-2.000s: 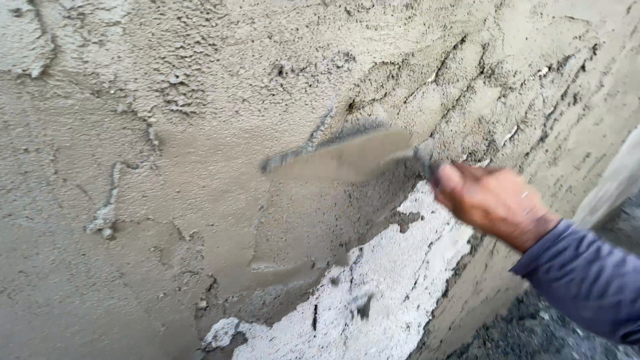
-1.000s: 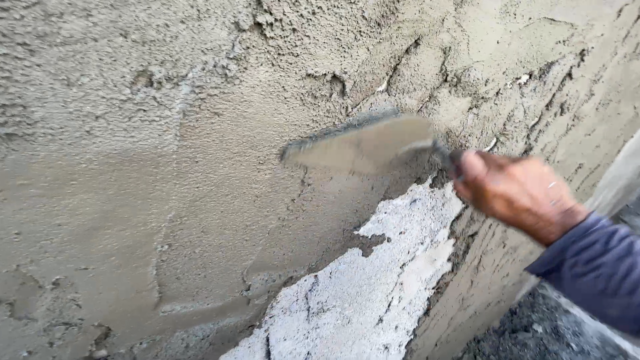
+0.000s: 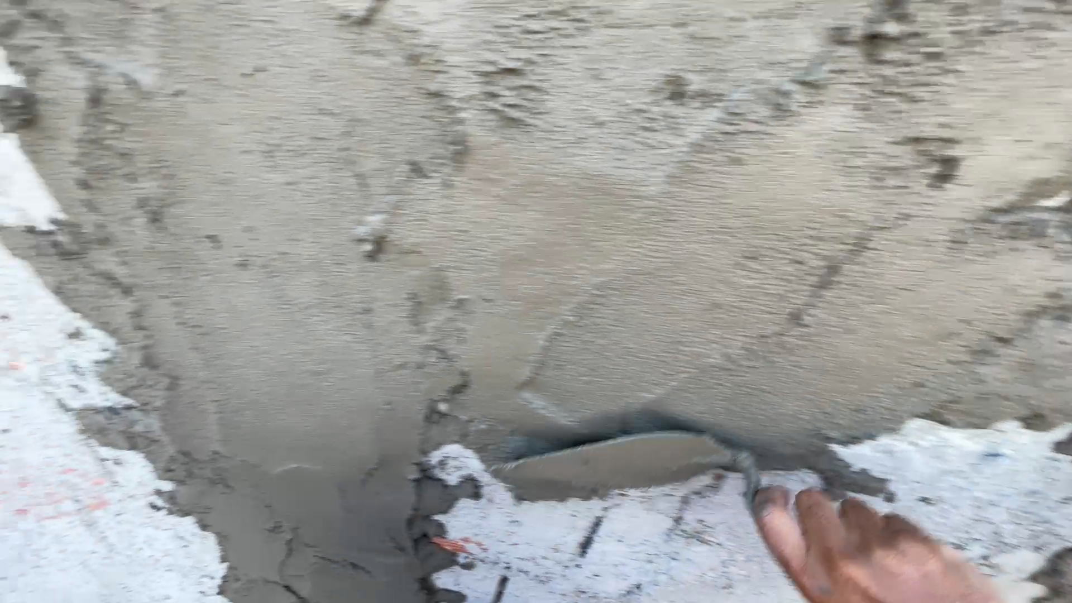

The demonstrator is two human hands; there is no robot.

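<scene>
At the lower right, my right hand (image 3: 871,544) is closed around the handle of a pointed mason's trowel (image 3: 624,462). The blade points left and lies against or very close to the wall, a dark shadow along its upper edge. It is at the lower border of the wet grey mortar (image 3: 586,327), where a bare whitish patch of wall (image 3: 636,544) begins. Ridges and smoothed strokes mark the mortar above the blade. My left hand is out of view.
Another bare whitish area (image 3: 75,469) with a ragged mortar edge runs down the left side. Rough lumps and pits (image 3: 938,163) show in the mortar at the upper right.
The view has shifted along the wall. The trowel, earlier over mortar above a white patch, is now at the mortar's lower border, low in the view. My right hand still holds it.
</scene>
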